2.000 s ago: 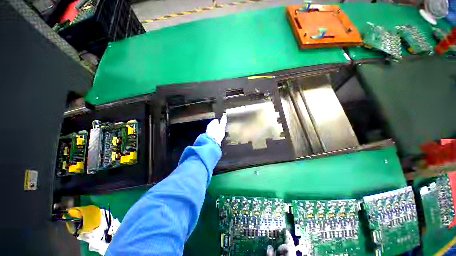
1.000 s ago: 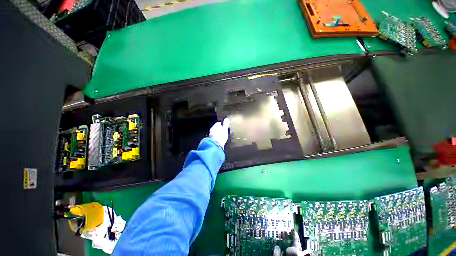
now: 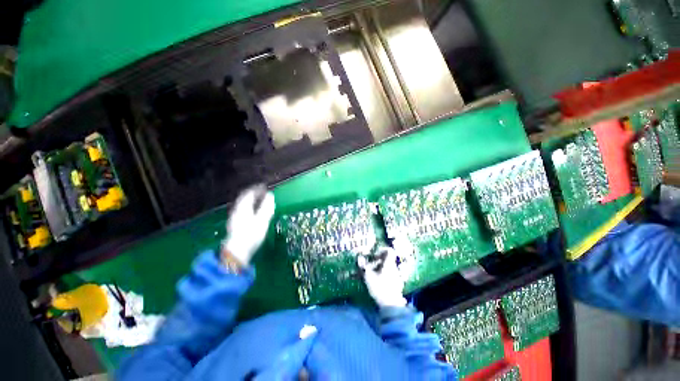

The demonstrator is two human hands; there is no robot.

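Note:
My left hand (image 3: 249, 223), white-gloved, is at the left of the nearest green circuit board (image 3: 324, 245), beside its upper left corner; its fingers are blurred and I see nothing held. My right hand (image 3: 384, 277), also gloved, is over the lower right part of that board, near the second circuit board (image 3: 432, 223). Something dark shows at its fingertips, too blurred to name. A third circuit board (image 3: 514, 199) lies to the right on the green mat. The black carrier (image 3: 265, 158) sits on the conveyor, with metal showing through its right cut-out.
Boards with yellow parts sit in a carrier (image 3: 65, 223) at the left. A yellow pot (image 3: 80, 306) and crumpled white cloth (image 3: 128, 320) are at lower left. A red-lined board tray (image 3: 531, 363) is at lower right. Another person's blue sleeve (image 3: 626, 264) is at the right edge.
The view has turned down and to the right. My left hand has left the carrier and is now beside the nearest board. My right hand is still at the boards and shows more fully.

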